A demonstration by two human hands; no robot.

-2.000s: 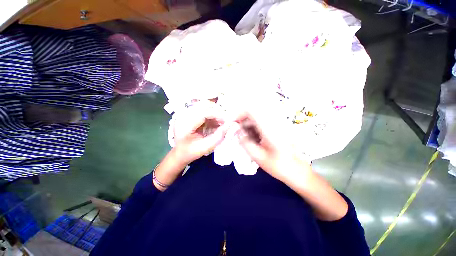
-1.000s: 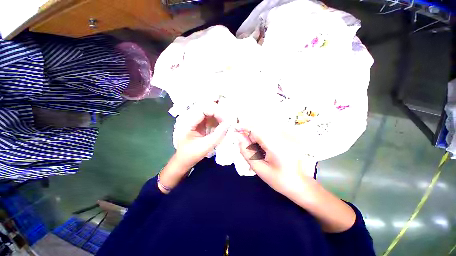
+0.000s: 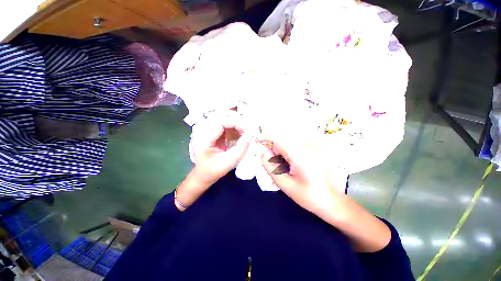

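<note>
A white floral garment (image 3: 351, 82) with small pink, yellow and purple flowers fills my lap, largely overexposed. My left hand (image 3: 220, 151) pinches its edge between thumb and fingers, left of the middle. My right hand (image 3: 294, 170) is close beside it, its fingertips also at the cloth edge. Dark pointed thread snips (image 3: 280, 164) show in the right palm, blades pointing left; the rest of the tool is hidden by the hand. Any thread between the fingertips is too fine and bright to make out.
Striped garments (image 3: 82, 82) hang at left beside a pink plastic-lined bin (image 3: 149, 77). A wooden drawer (image 3: 110, 16) is at upper left. Blue crates (image 3: 90, 253) stand at lower left. A dark metal frame (image 3: 458, 129) and white cloth (image 3: 496, 126) are at right, with a yellow floor line (image 3: 461, 217).
The snips in the right palm show more clearly than in the oldest frame, where they were blurred. Both hands stay close together at the cloth edge. The view has shifted slightly.
</note>
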